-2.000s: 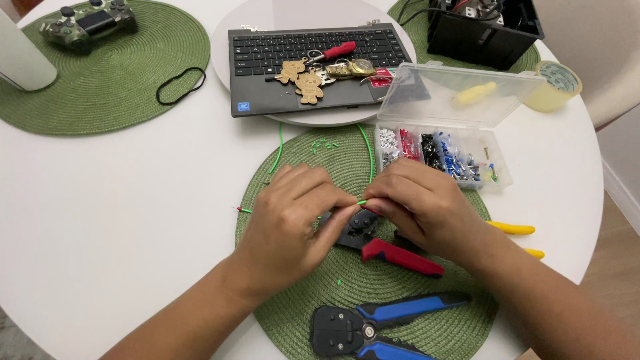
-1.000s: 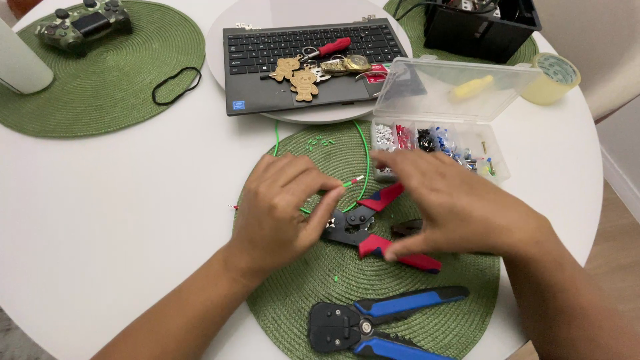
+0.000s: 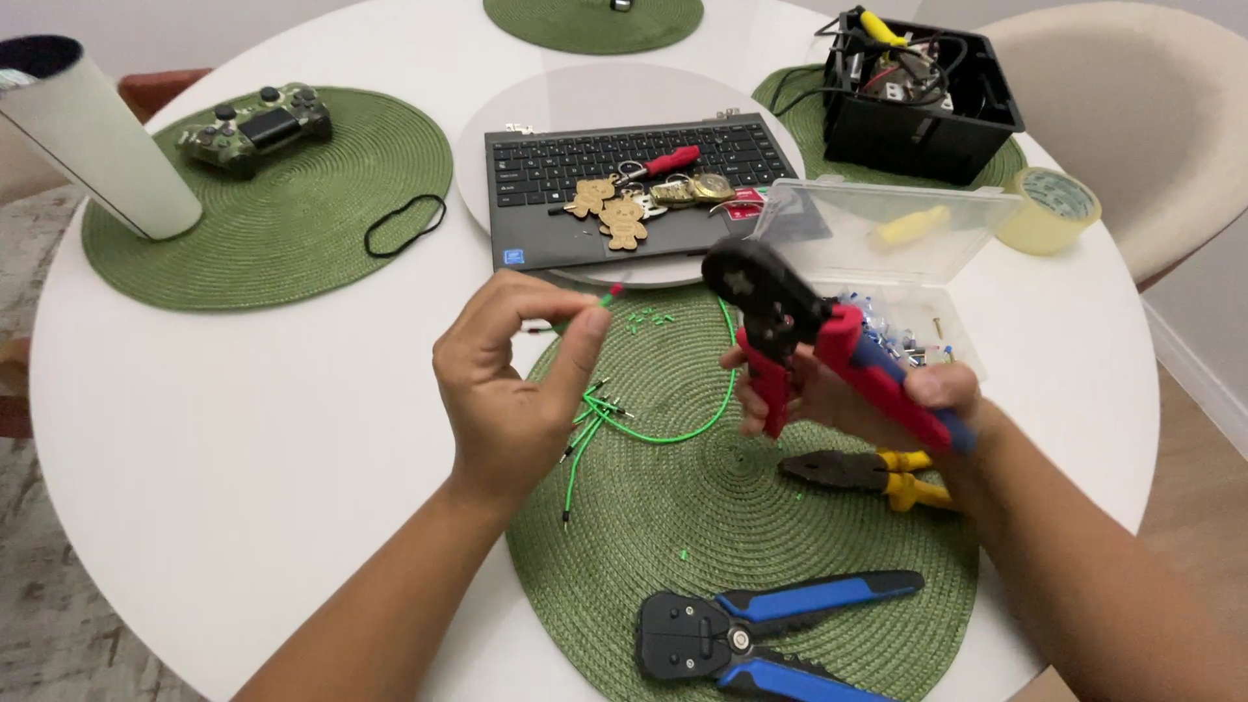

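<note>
My left hand (image 3: 522,375) pinches a short green wire (image 3: 606,296) with a red ferrule at its tip. To its right, my right hand (image 3: 838,390) holds a ferrule crimping tool (image 3: 770,307) with red and blue handles, raised above the woven placemat. Several short green wires (image 3: 585,424) with black ferrules lie on the placemat beside a longer green wire (image 3: 697,434). Combination pliers (image 3: 838,471) with yellow handles lie below my right hand, and a wire stripper (image 3: 687,636) with blue handles lies nearest me. A clear plastic box (image 3: 946,327) of ferrules is partly hidden behind the crimper.
Keys and a watch (image 3: 692,189) lie on a laptop keyboard base (image 3: 624,161). A roll of tape (image 3: 1048,210) and a black bin (image 3: 921,107) with cables stand at back right. At left are a game controller (image 3: 258,127), a black loop (image 3: 405,226) and a white cylinder (image 3: 102,141).
My right hand has picked up the crimping tool, which lay on the placemat. My left hand still holds the wire. The short wires and the pliers' jaws now show.
</note>
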